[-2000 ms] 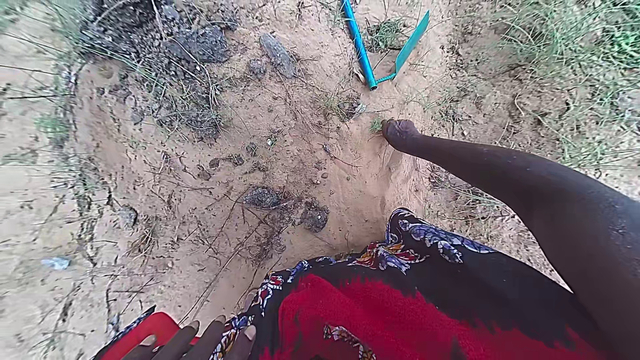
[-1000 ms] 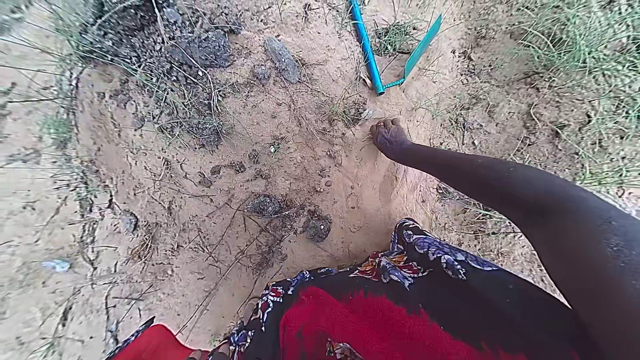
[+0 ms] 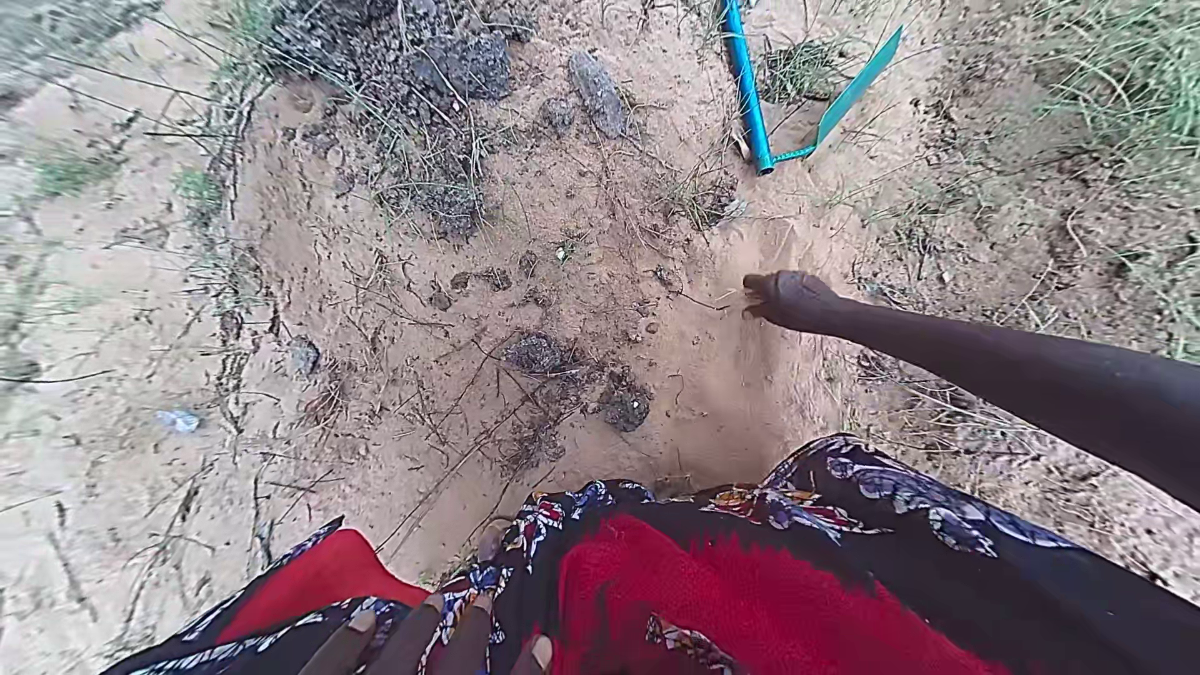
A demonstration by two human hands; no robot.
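Observation:
My right hand [image 3: 792,298] reaches in from the right, low over the sandy soil, with its fingers curled downward; thin pale stalks show at the fingertips, and whether they are gripped is unclear. My left hand [image 3: 427,637] rests at the bottom edge on the red, black and white patterned cloth [image 3: 731,591] over my lap, its fingers spread. Beyond my right hand lies a blue-green hoe-like tool, with a tubular handle [image 3: 745,89] and a flat blade [image 3: 858,89] joined by a short ribbed rod.
Dark clods [image 3: 623,398] and dry twigs lie on the sand left of my right hand. A dark soil heap [image 3: 403,75] and a long grey stone or clod [image 3: 598,94] are farther off. Grass [image 3: 1134,75] grows at upper right. A crumpled clear plastic piece [image 3: 178,421] lies at left.
My right hand has moved away from the blue-green tool, toward my lap. More of my left hand shows on the cloth than one second ago.

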